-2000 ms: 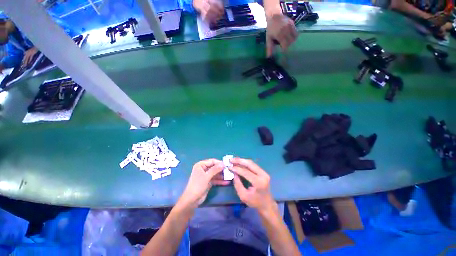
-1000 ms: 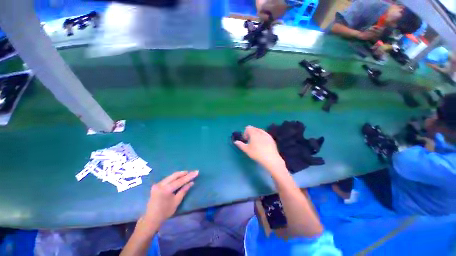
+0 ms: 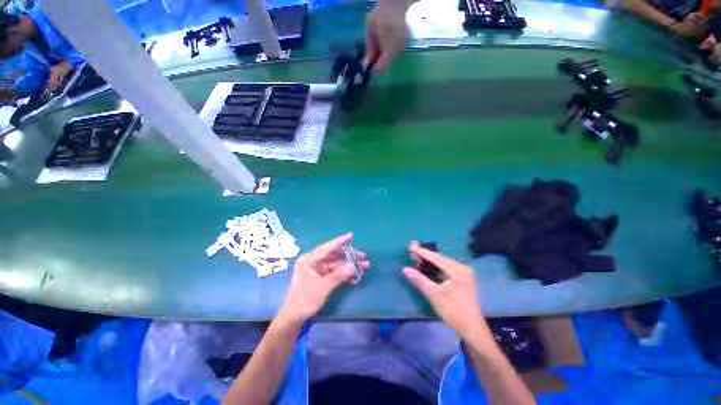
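Note:
My left hand (image 3: 320, 273) holds a small white and grey piece (image 3: 352, 264) between thumb and fingers, above the green bench. My right hand (image 3: 447, 281) holds a small black strap piece (image 3: 428, 261), partly hidden by the fingers, to the right of it. The two pieces are apart. A loose pile of white slotted plates (image 3: 257, 243) lies left of my left hand. A heap of soft black straps (image 3: 544, 229) lies right of my right hand.
A slanting post (image 3: 158, 103) meets the bench (image 3: 379, 190) behind the plates. Lined trays of black parts (image 3: 316, 142) lie at far left. Another person's hand (image 3: 386, 35) holds a black assembly (image 3: 356, 79). Black brackets (image 3: 602, 123) lie far right; a carton (image 3: 563, 340) stands below the bench.
My right hand has drawn back from beside the heap with the black piece. My left hand, empty one second ago, now holds a white and grey piece. A tray now lies behind the post.

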